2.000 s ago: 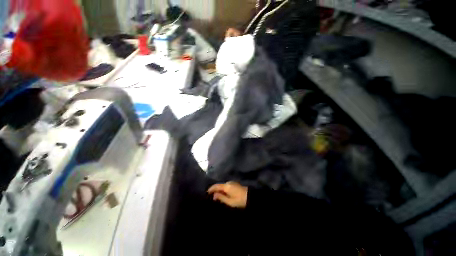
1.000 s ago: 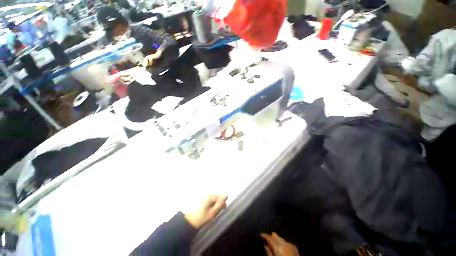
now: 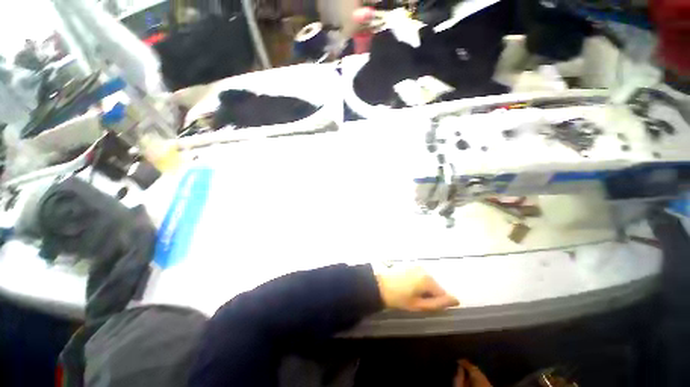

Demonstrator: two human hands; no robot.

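My left hand [image 3: 416, 289] rests near the front edge of the white machine table [image 3: 529, 272], its fingers curled and nothing visible in it. My right hand [image 3: 470, 374] is low at the bottom edge, below the table edge, mostly cut off; its grip is hidden. The white sewing machine head [image 3: 529, 140] with a blue stripe lies to the right. Its needle end [image 3: 446, 200] is left of red-handled scissors [image 3: 518, 205] and a small brown tag [image 3: 519, 231]. No cloth shows under the needle end.
Grey cloth [image 3: 98, 234] lies at the table's left end, with more grey cloth [image 3: 144, 348] below it. A blue strip [image 3: 183, 215] is on the table. Dark cloth [image 3: 265, 109] lies beyond. A red bag [image 3: 673, 34] hangs at the upper right.
The view has swung left, bringing in the table's left end and grey cloth there. The dark garment heap on the right is mostly out of view. My left hand remains near the table's front edge.
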